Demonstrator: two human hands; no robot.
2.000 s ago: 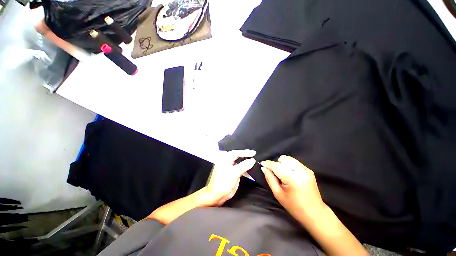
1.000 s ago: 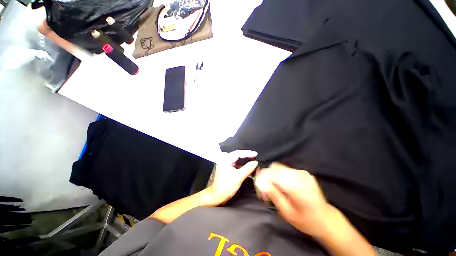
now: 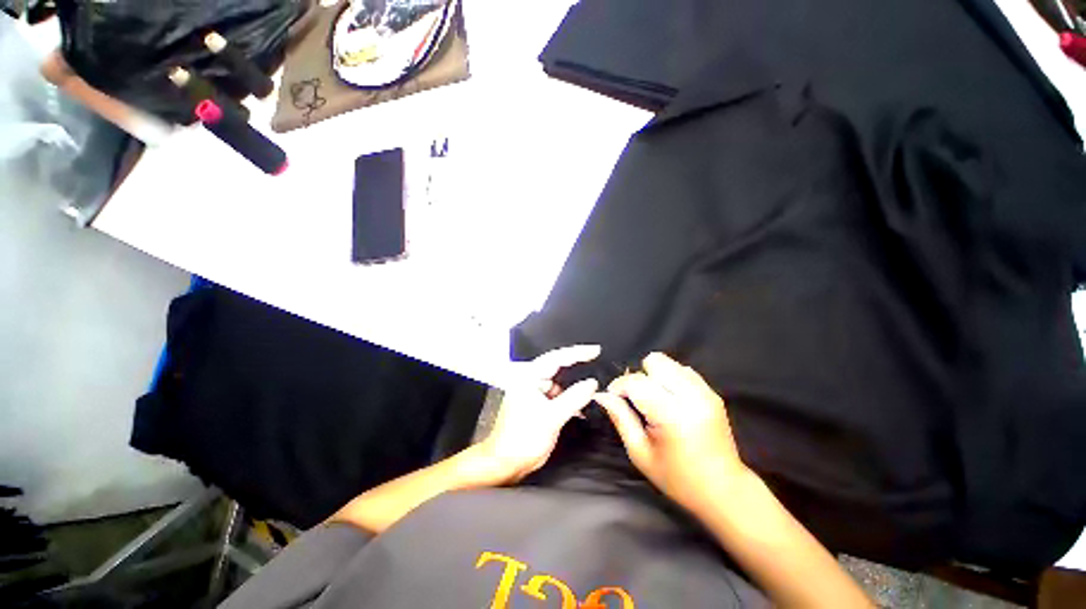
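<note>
A large black garment or panel (image 3: 762, 262) covers the right side of the white table and hangs over its near edge. My left hand (image 3: 538, 410) holds the cloth's near edge between thumb and fingers, just below the cloth's left corner. My right hand (image 3: 673, 422) is right beside it, thumb and forefinger pinched together at the same edge, tips almost touching my left thumb. A needle or thread between the fingertips is too small to make out.
A smartphone (image 3: 379, 205) lies on the white table (image 3: 500, 179). Farther back are a dark rod with pink-red ends (image 3: 242, 138), a black plastic bag (image 3: 167, 42), a brown cloth (image 3: 312, 95) and a round white item (image 3: 388, 42). More black cloth (image 3: 298, 405) hangs below the left edge.
My right hand, blurred and lower a second ago, is back at the cloth edge with its fingertips beside my left thumb. The whole view has shifted, so the table items appear farther left.
</note>
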